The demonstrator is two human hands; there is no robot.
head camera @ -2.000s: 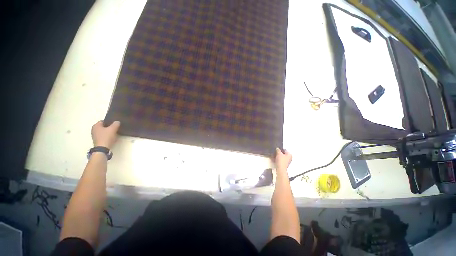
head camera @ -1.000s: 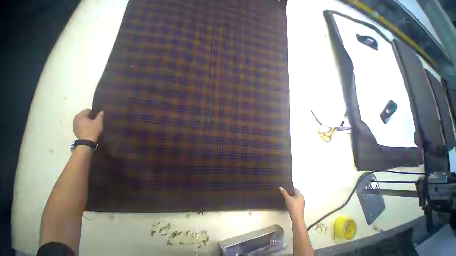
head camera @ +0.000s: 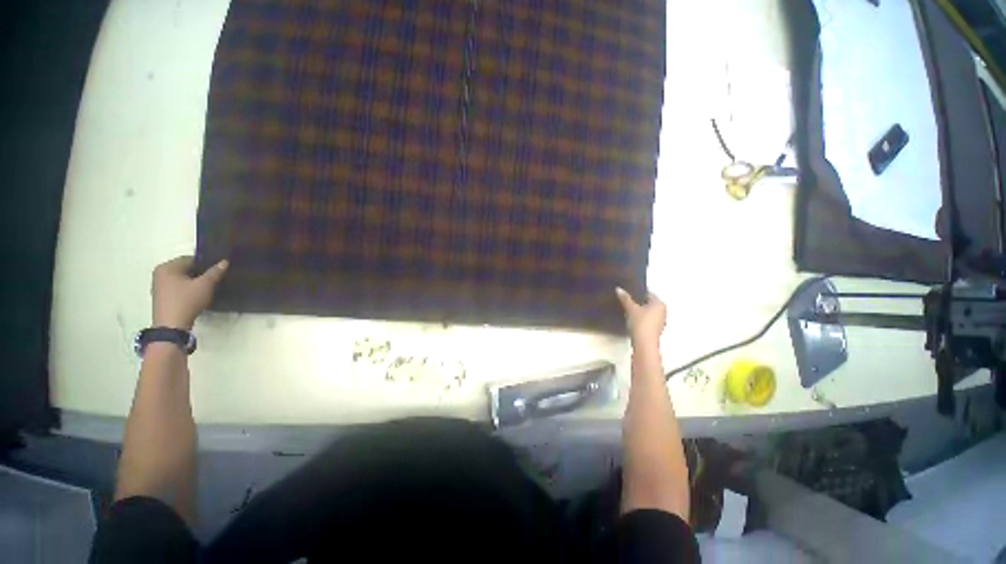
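The plaid fabric ply (head camera: 430,165), brown with blue and orange-tan checks, lies over the middle of the cream table (head camera: 121,220). A thin dark line runs lengthwise down it. My left hand (head camera: 185,291) grips its near left corner, thumb on top, fingers partly hidden. My right hand (head camera: 643,316) grips its near right corner, thumb on top, fingers mostly hidden. The near edge runs nearly straight between my hands. Whether other plies lie underneath cannot be told.
A metal plate (head camera: 552,394) and small specks (head camera: 408,364) lie near the table edge. Right are gold-handled scissors (head camera: 741,179), a yellow tape roll (head camera: 750,382), a cutting machine (head camera: 822,331) with cable, and a white sheet (head camera: 877,121) framed by dark cloth. Dark fabric (head camera: 24,220) is left.
The fabric's near edge, which reached lower toward the metal plate a second ago, now sits higher in view. The left hand is now at the near corner, not up the side edge. The view has shifted.
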